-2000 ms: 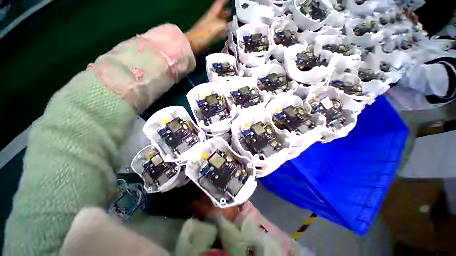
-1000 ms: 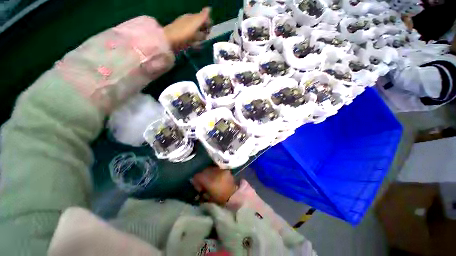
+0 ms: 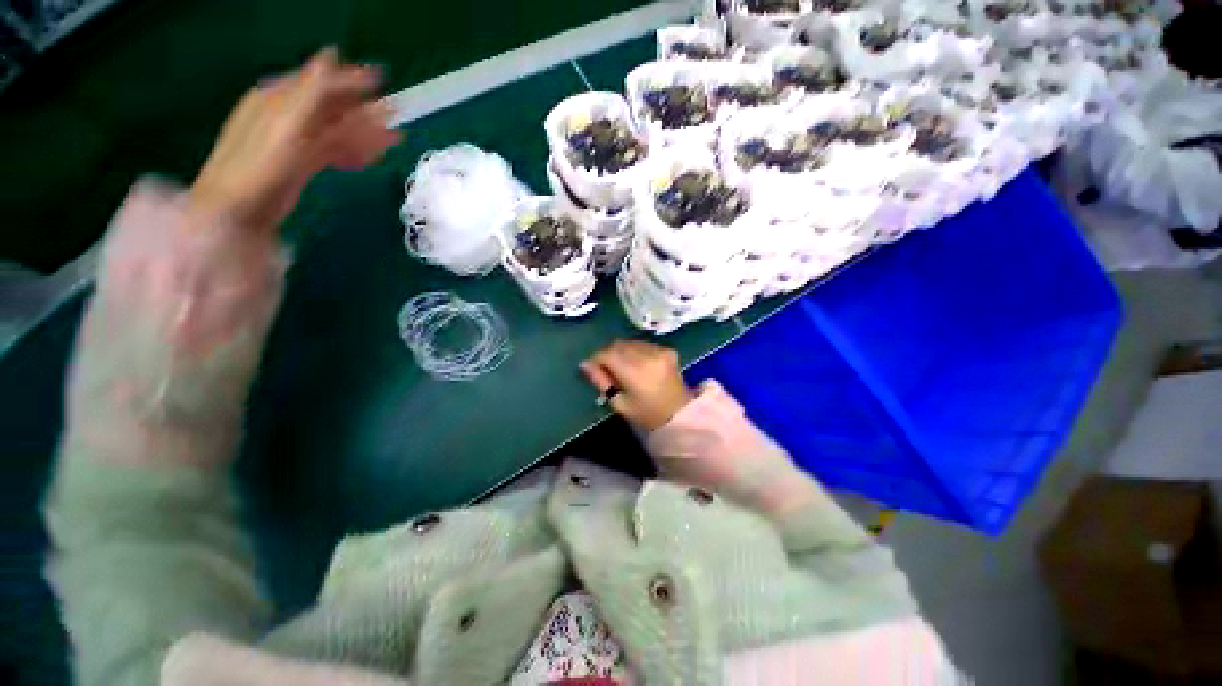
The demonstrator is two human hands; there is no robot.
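Note:
My left hand (image 3: 298,141) is raised at the upper left, slightly blurred, fingers extended, with nothing seen in it. My right hand (image 3: 643,381) rests curled at the bench's near edge; a small dark slim tool with a pale tip shows at its fingers, mostly hidden. A small set of rings (image 3: 456,335) lies flat on the green bench between my hands. The dense main pile of rings (image 3: 462,208) lies beyond it. A short separate housing stack (image 3: 547,255) stands right of the pile, its circuit board facing up.
Long rows of stacked housings (image 3: 804,188) fill the bench at the upper right. A blue plastic bin (image 3: 938,362) is below the bench edge at right. A pale rail (image 3: 536,60) runs beside the conveyor. A cardboard box (image 3: 1126,550) is at lower right.
My left hand has moved left, away from the housing rows. Both sets of rings have come into full view. The view has shifted, so the housings appear higher up.

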